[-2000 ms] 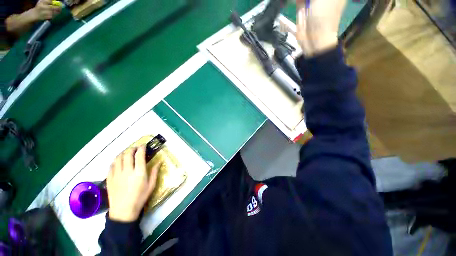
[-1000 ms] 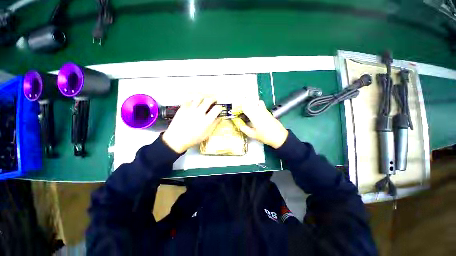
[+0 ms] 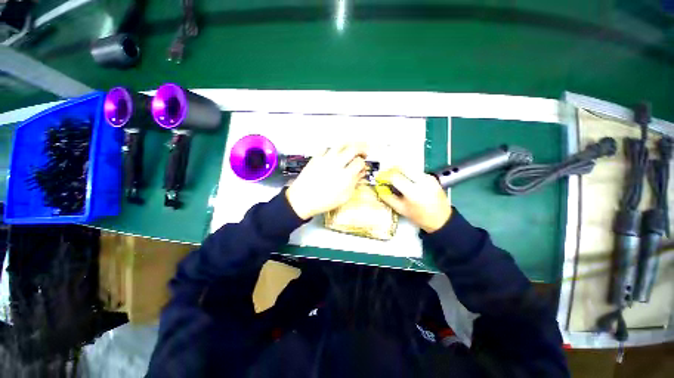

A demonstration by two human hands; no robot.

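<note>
A hair dryer body with a purple ring (image 3: 253,158) lies on the white work mat (image 3: 235,207). Its black handle core (image 3: 295,165) points right, over the yellow-tan support pad (image 3: 362,217). My left hand (image 3: 329,181) holds the handle core near its end. My right hand (image 3: 416,196), with yellow on its fingertips, is at the core's end; its fingertips are together on something too small to tell, likely lead wires. A grey handle sleeve (image 3: 474,167) lies just right of my right hand, with a coiled power cord (image 3: 547,171) beyond it.
Two more dryers with purple rings (image 3: 169,106) lie left of the mat, handles toward me. A blue parts bin (image 3: 106,168) holds small black parts (image 3: 65,166) at far left. A framed tray (image 3: 572,221) at right holds sleeves with cords. Another grey dryer (image 3: 116,50) lies across the green bench.
Two seconds ago my right hand was over the tray; now it is at the handle core beside my left. A sleeve and cord now lie right of the mat. The view has turned left.
</note>
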